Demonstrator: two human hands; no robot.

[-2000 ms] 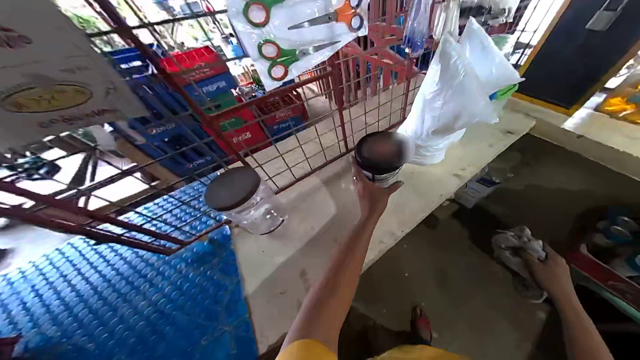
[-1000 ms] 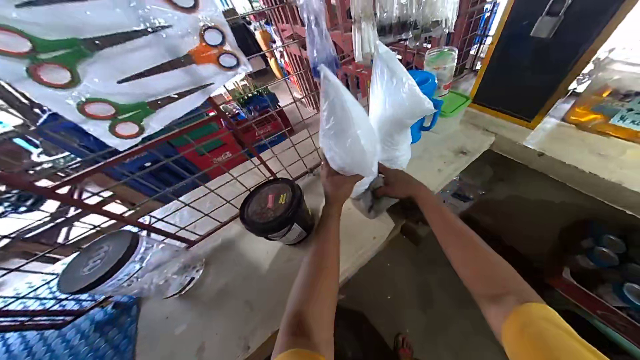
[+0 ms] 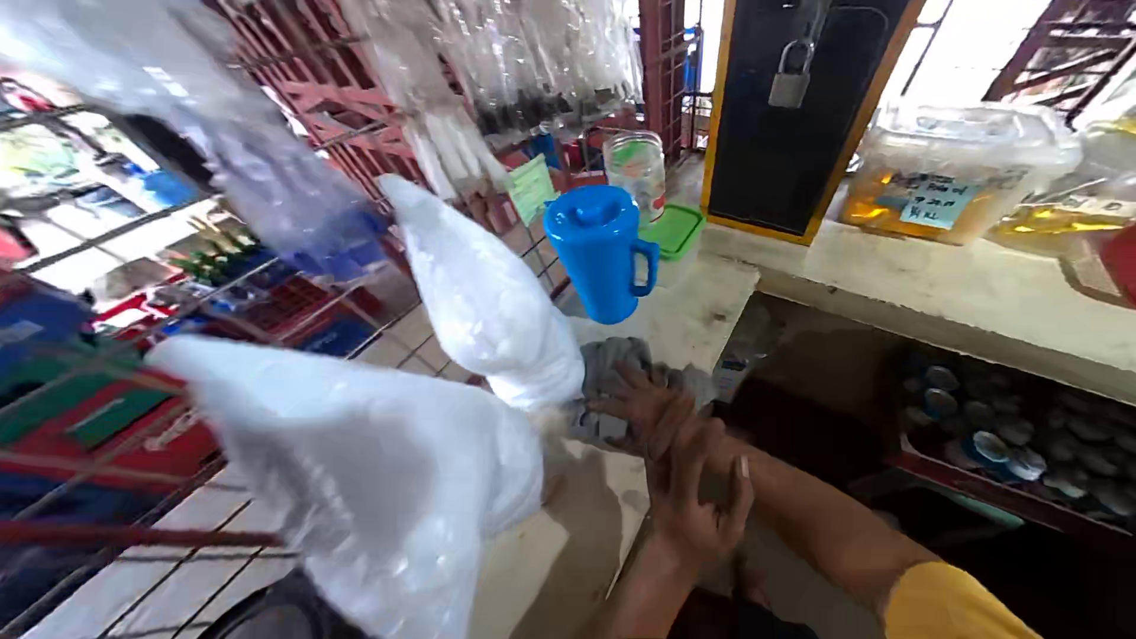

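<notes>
My right hand presses a crumpled grey cloth onto the concrete ledge. Just below it my left hand holds nothing; its fingers are apart and overlap the right wrist in the view. Two filled white plastic bags stand left of the cloth, the farther bag beside it and the nearer bag toward the lower left. Behind the cloth is a blue lidded pitcher. A dark round lid is partly visible at the bottom left.
Behind the pitcher are a clear jar and a green tray. A padlocked black panel stands at the back. A plastic container of amber liquid sits on the right ledge. Cans fill a crate below. Wire grille borders the left.
The view has swung right. My left hand has let go of the white bag, and both bags now stand left of my hands. The cloth, in my right hand two seconds ago, is on the ledge under it.
</notes>
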